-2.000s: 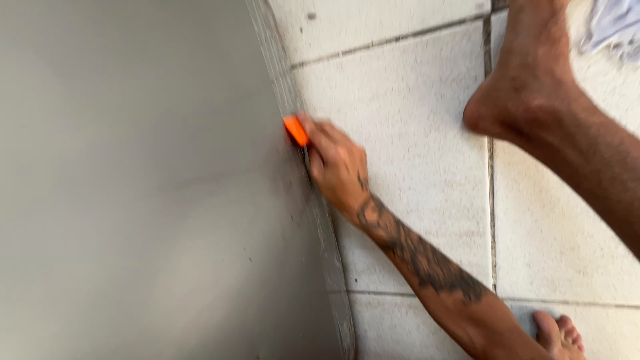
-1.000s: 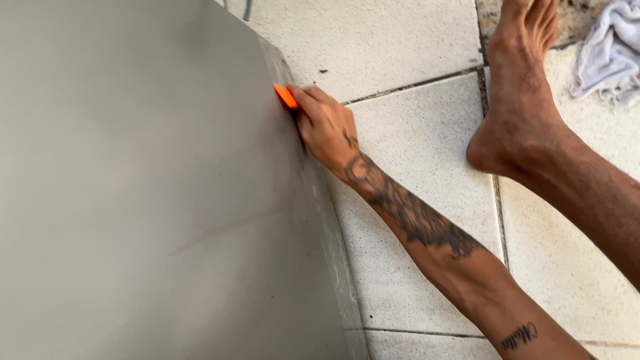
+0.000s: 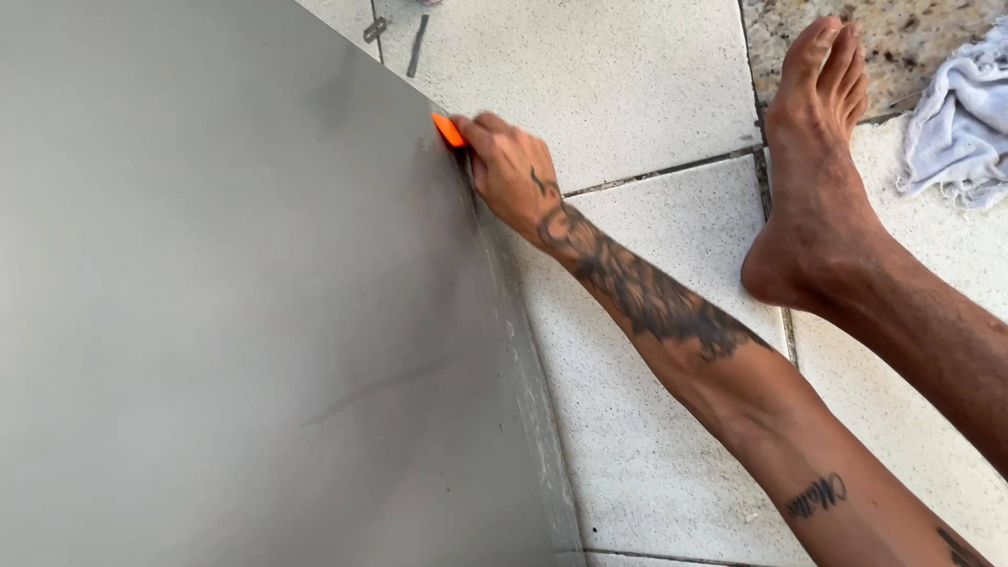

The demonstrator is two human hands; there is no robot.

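My right hand point(image 3: 512, 165) is closed around a small orange hand tool point(image 3: 449, 131), which is held against the right edge of a large, smooth grey panel point(image 3: 236, 236), close to its upper corner. Part of the tool is dark, and my fingers hide much of it, so its exact kind cannot be told. A faint curved mark crosses the panel's lower middle. Along the panel's right side runs a narrow edge strip with pale scratches. My left hand is out of view.
Speckled white floor tiles point(image 3: 646, 94) lie right of the panel. A razor blade point(image 3: 376, 30) and a thin dark strip point(image 3: 419, 46) rest beyond its corner. A bare foot point(image 3: 819, 173) stands at right, beside a frayed white cloth point(image 3: 961, 118) and a granite slab point(image 3: 787, 47).
Along the panel's edge, my right hand has moved toward the upper corner with the orange tool. The view has shifted, and the blade and dark strip now show beyond the corner.
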